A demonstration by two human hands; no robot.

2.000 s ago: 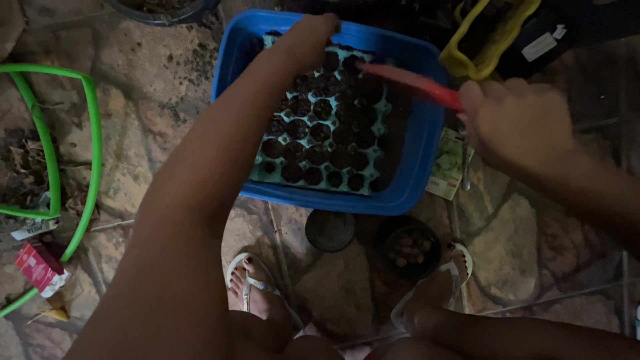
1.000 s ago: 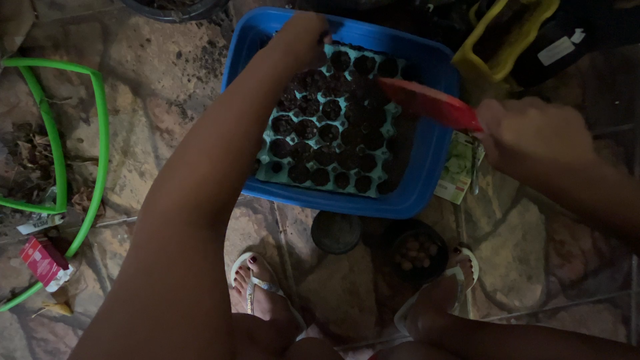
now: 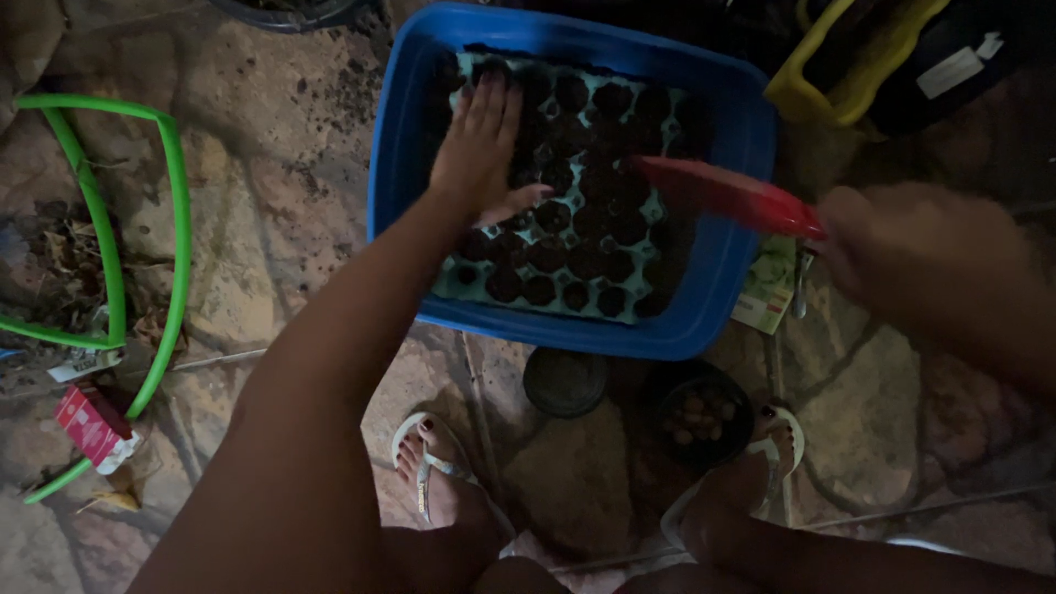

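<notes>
A light green egg-carton tray [image 3: 540, 293], its cups filled with dark soil, lies inside a blue plastic basin [image 3: 747, 157]. My left hand [image 3: 483, 148] rests palm down over the tray's upper left cups, fingers extended, holding nothing. From the right, my right hand [image 3: 916, 239] grips the handle of a red tool [image 3: 726, 194], perhaps a small trowel or scoop, whose tip is over the soil at the tray's right half. Dim light and blur hide the tip's exact shape.
Below the basin stand a dark round pot [image 3: 565, 381] and a black bowl [image 3: 701, 412] of small brownish lumps. A seed packet [image 3: 766, 289] lies by the basin's right side. A yellow planter [image 3: 813, 82] stands upper right, a green hose [image 3: 177, 206] and red packet [image 3: 92, 425] left.
My left hand has come down from the basin's far rim area onto the tray, its fingers now spread out flat. My right hand still holds the red tool over the tray.
</notes>
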